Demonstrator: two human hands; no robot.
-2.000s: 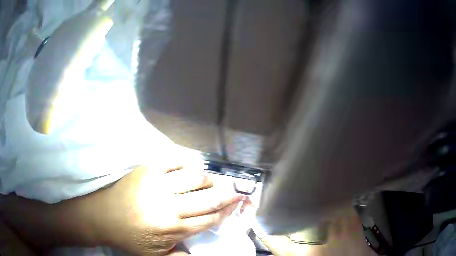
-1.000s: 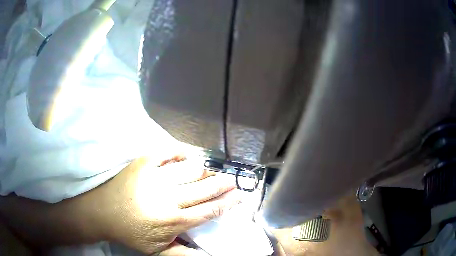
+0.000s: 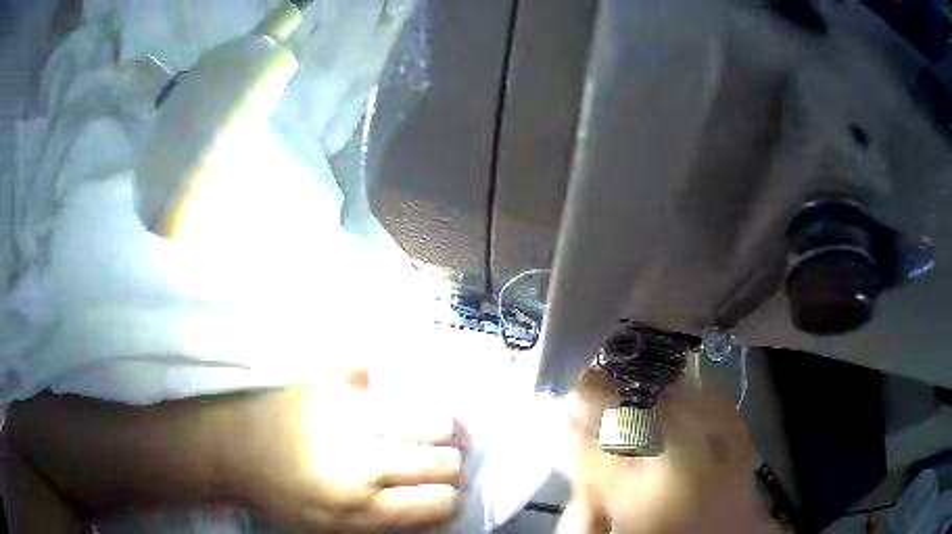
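Note:
White fabric point(image 3: 261, 334) is heaped at left and runs under the hands, strongly overexposed near the needle area. My left hand point(image 3: 365, 459) lies on it at lower centre, fingers together and curled at the fabric, their tips partly washed out. My right hand point(image 3: 679, 469) is at the bottom, behind the ribbed tension knob point(image 3: 631, 431), blurred and cut off by the lower edge; its grip is unclear. The sewing machine head point(image 3: 449, 156) fills the upper middle. Small metal parts of the needle area point(image 3: 496, 321) show below it; the needle cannot be made out.
The sewing lamp point(image 3: 214, 136) hangs over the fabric at upper left. A dark round knob point(image 3: 832, 271) juts from the machine at right. A black flat object point(image 3: 830, 428) lies at lower right. Thin thread loops show near the needle area and beside the tension knob.
The view has shifted, baring the dark knob and the tension spring. My left fingers are lower, farther from the needle area. My right hand shows more.

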